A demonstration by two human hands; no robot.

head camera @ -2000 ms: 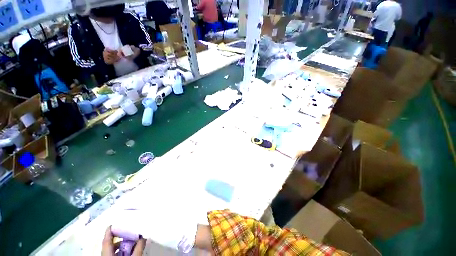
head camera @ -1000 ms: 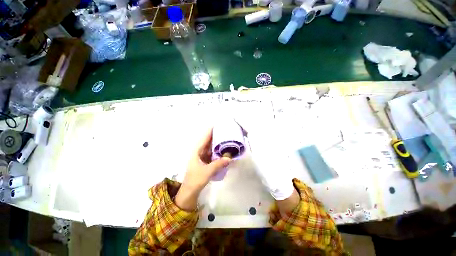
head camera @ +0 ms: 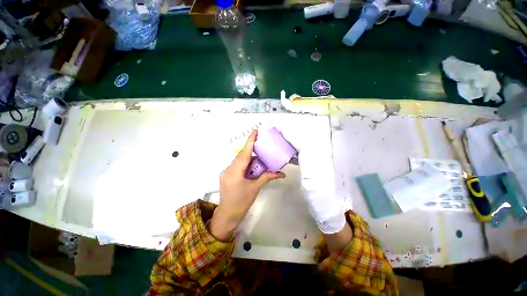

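My left hand (head camera: 240, 185) is bare and holds a lilac handheld fan (head camera: 274, 148) by its lower left side, above the white bench. The fan's smooth round head is tilted, its side facing up, and a short lilac part with small dark holes shows beside my thumb. My right hand (head camera: 320, 188) wears a white glove and is at the fan's right end, by a small dark part. Its fingers blend into the bright bench, so their grip is unclear.
To the right are a teal pad (head camera: 377, 195), white sheets (head camera: 419, 185) and a yellow-and-black tool (head camera: 478, 198). Beyond the bench, a clear bottle (head camera: 236, 49) and spoked disc (head camera: 320, 87) lie on the green surface (head camera: 370, 69). White parts (head camera: 22, 198) sit far left.
The view has swung down to the bench since the oldest frame. In the last second the fan has turned, from its open end facing me to its side, with both hands still around it.
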